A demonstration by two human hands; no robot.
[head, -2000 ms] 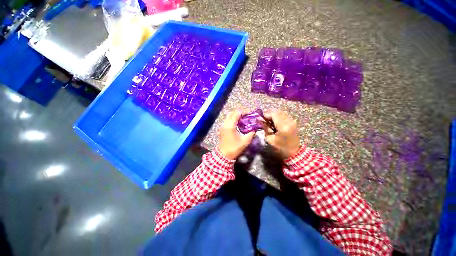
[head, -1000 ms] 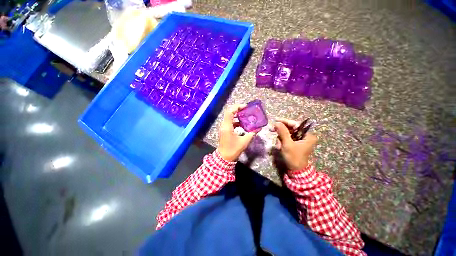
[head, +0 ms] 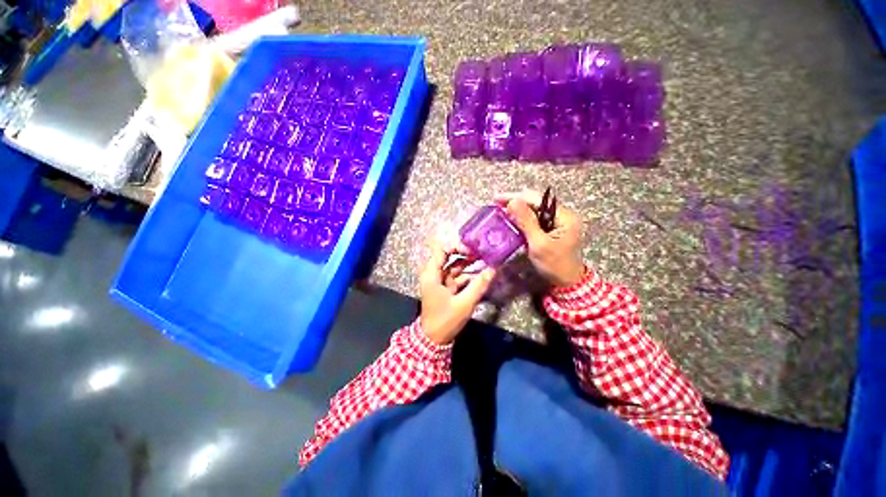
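Note:
A clear purple moulded part [head: 492,236], rounded-square, is held above the table's near edge between both hands. My left hand [head: 449,293] holds its lower left side with thumb and fingers. My right hand [head: 554,243] touches its upper right side with the fingertips. Small dark cutters [head: 548,209] stick up out of my right hand, their tips pointing away from the part; the rest is hidden by the fingers.
A blue tray [head: 243,335] at left overhangs the table edge and holds rows of purple parts [head: 301,146]. A block of purple parts [head: 559,107] stands farther back on the speckled table [head: 738,126]. Purple slivers [head: 767,228] lie at right. Plastic bags [head: 185,82] lie upper left.
The cutters first worked at the part, then my right hand drew away from it; now its fingers touch the part again. The part has turned a little. The view has shifted.

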